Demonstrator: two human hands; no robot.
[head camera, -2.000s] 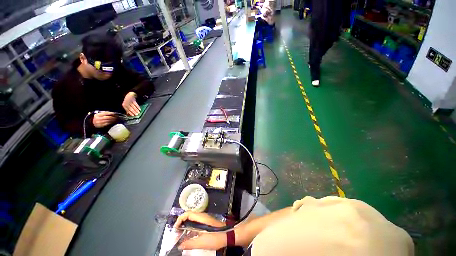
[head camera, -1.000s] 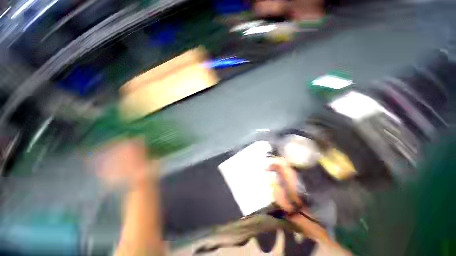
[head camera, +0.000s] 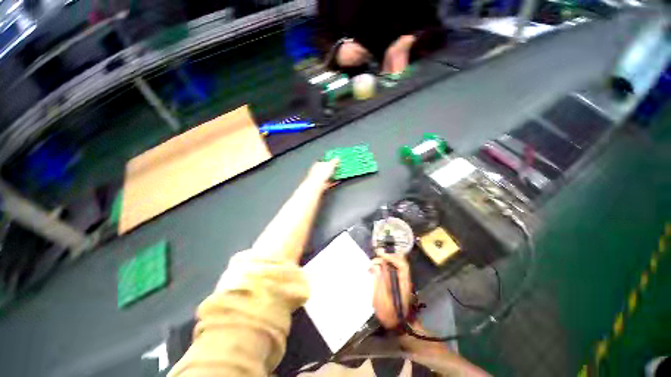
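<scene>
My left hand (head camera: 324, 174) is stretched out over the grey conveyor and holds a green circuit board (head camera: 354, 161) at its near left edge. My right hand (head camera: 391, 291) holds the black soldering iron (head camera: 395, 283), with its front end over the round waste cup (head camera: 393, 237). The white pad (head camera: 340, 291) lies on the black ledge, left of my right hand. A second green board (head camera: 143, 273) lies on the conveyor at the left.
The yellow sponge (head camera: 439, 245) is right of the cup. The solder feeder (head camera: 478, 202) with a green-flanged reel (head camera: 424, 149) stands beyond. Cardboard (head camera: 195, 168) and a blue tool (head camera: 288, 127) lie across the belt. Another person's hands (head camera: 375, 57) are at the far side.
The view has turned left and steadied. My left hand has moved from the left of the belt to farther forward, with a green board. The soldering iron now shows over the cup.
</scene>
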